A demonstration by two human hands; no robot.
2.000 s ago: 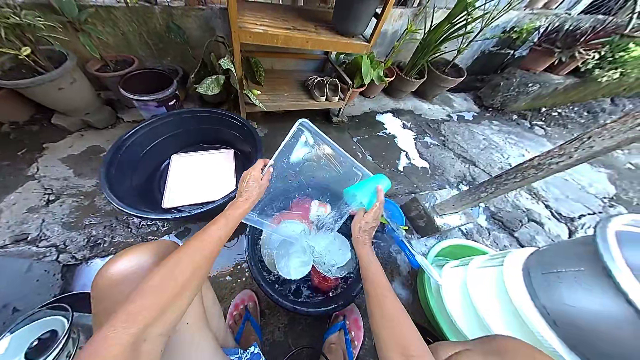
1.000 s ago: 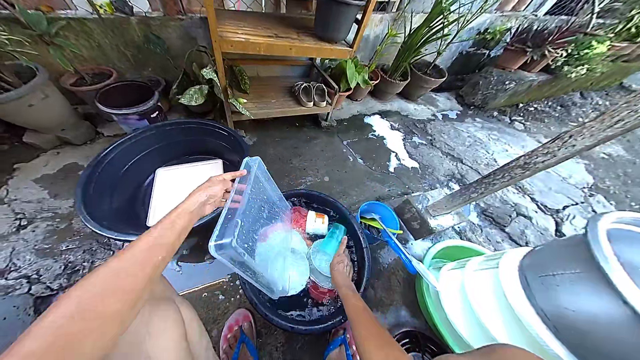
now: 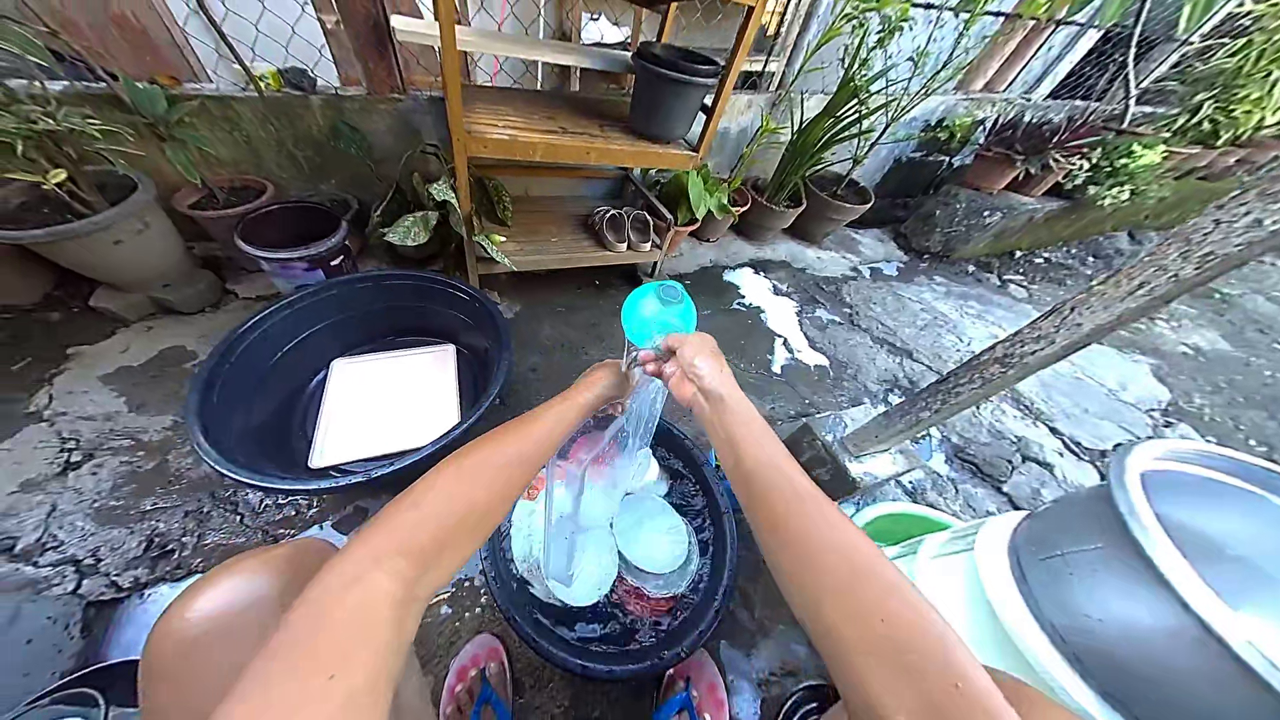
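Note:
My left hand (image 3: 606,384) grips the far end of a clear plastic container (image 3: 590,490), which is tilted on its edge over a black basin (image 3: 722,560). Just right of it, my right hand (image 3: 690,368) holds a turquoise plastic cup (image 3: 658,312), tipped over, with water running down the container. In the basin's water lie white round lids or dishes (image 3: 650,532) and a red item (image 3: 642,600), partly hidden by the container.
A larger black tub (image 3: 250,420) holding a white rectangular lid (image 3: 388,404) is at left. White buckets (image 3: 945,560), a grey tub (image 3: 1080,590) and a green basin (image 3: 900,522) stand at right. Behind are a wooden shelf (image 3: 580,140), potted plants and a leaning wooden post (image 3: 1050,320).
The container has gone from broad side up to steeply on edge. The turquoise cup has risen from low over the basin to the container's far end, where my two hands are now close together.

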